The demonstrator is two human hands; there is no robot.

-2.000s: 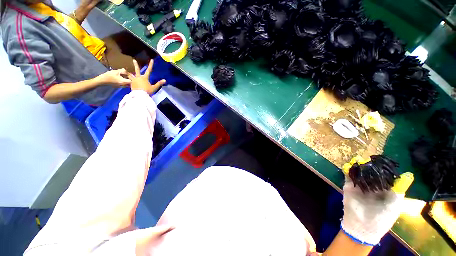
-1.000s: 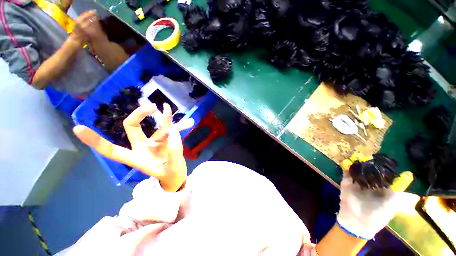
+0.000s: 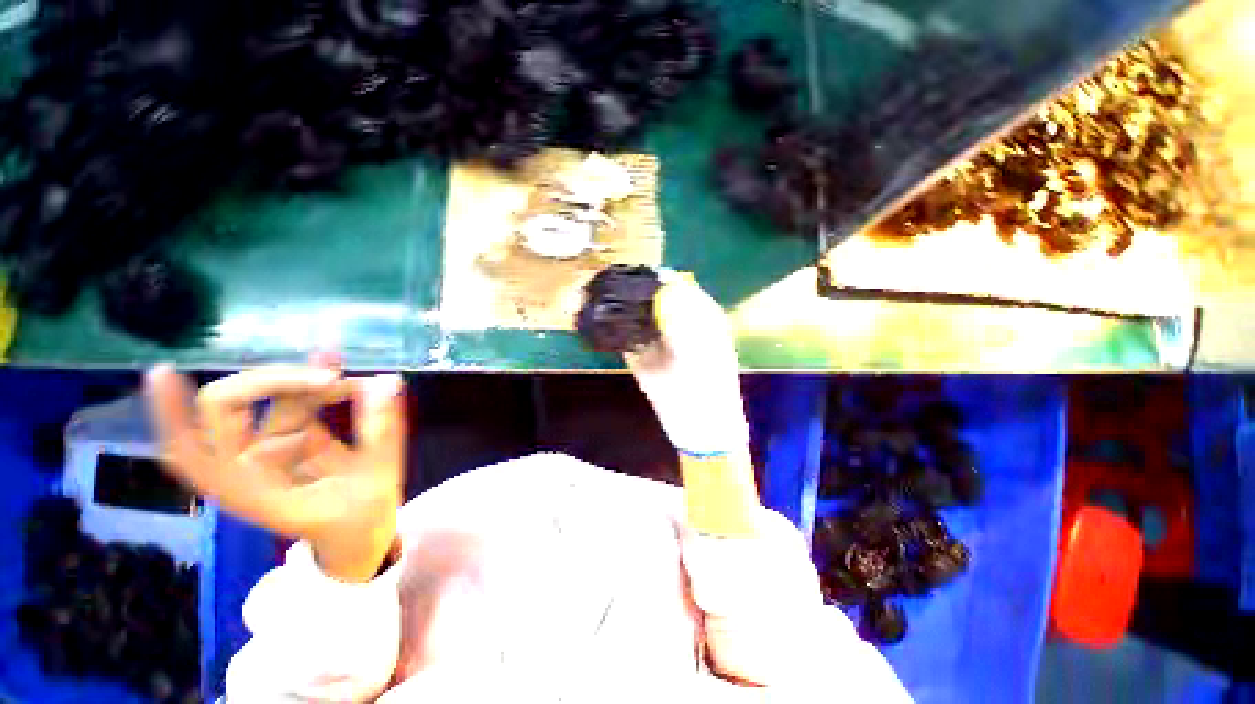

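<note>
My right hand (image 3: 695, 360), in a white glove with a blue cuff edge, holds a black flower head (image 3: 619, 308) at the near edge of the tan board (image 3: 482, 268). My left hand (image 3: 286, 454) is bare, blurred and raised in front of the table edge, fingers spread and curled, with nothing visible in it. A white patch of glue or paste (image 3: 556, 235) lies on the board, with a pale item (image 3: 595, 179) and thin sticks beside it.
A big heap of black flower heads (image 3: 344, 83) covers the upper left of the green table (image 3: 317, 241). A lit box (image 3: 991, 261) stands right. Blue bins with dark pieces (image 3: 895, 543) and a red stool (image 3: 1097, 575) are below the edge.
The view has swung right and now faces the table squarely. The other person is out of view; the lit box and right bin show. The flower head is still in my right hand.
</note>
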